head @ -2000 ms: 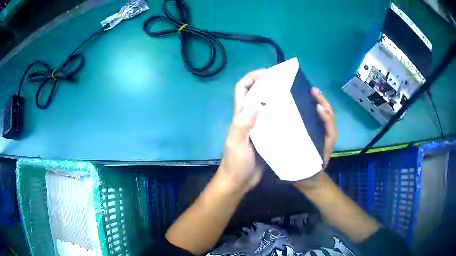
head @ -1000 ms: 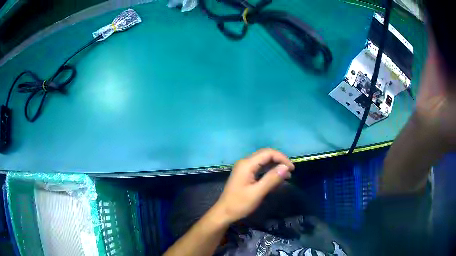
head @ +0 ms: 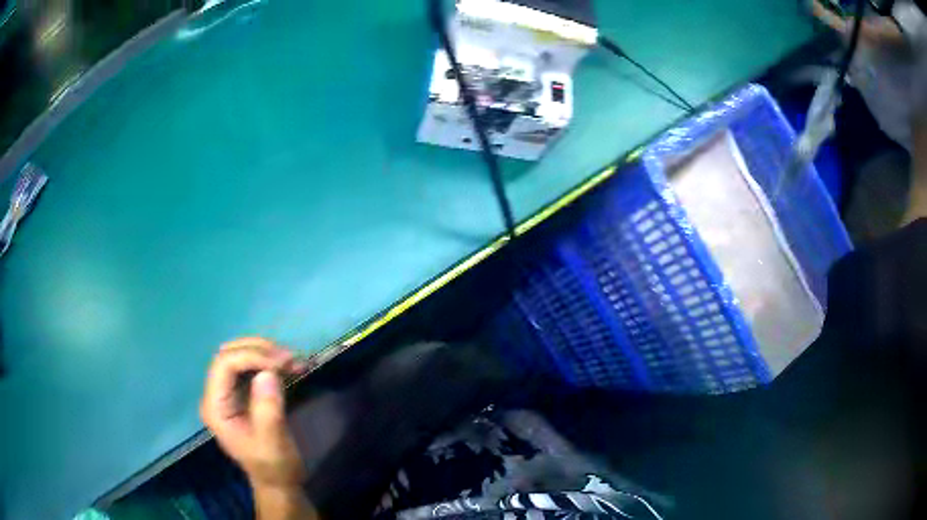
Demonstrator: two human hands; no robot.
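My left hand (head: 252, 411) is over the bench edge at lower left, fingers curled with a gap to the thumb, holding nothing visible. My right forearm and dark sleeve are at the right edge. Blurred skin and fingers (head: 859, 28) show at the top right; I cannot tell whether they are my right hand or what they hold. A black cord with a clear plastic wrap (head: 816, 120) hangs there over the blue crate. The white-covered unit is out of view.
The screw feeder (head: 508, 96) stands at the back centre, with a black cord (head: 476, 117) hanging before it. A blue crate (head: 701, 274) with film-lined pale contents is at right. Yellow-green tape (head: 437, 286) marks the bench edge. Another plastic wrap (head: 22, 203) lies far left.
The view has swung right. Both hands held the white-covered unit two seconds ago; it has left my left hand and the view. My right arm has moved out to the right.
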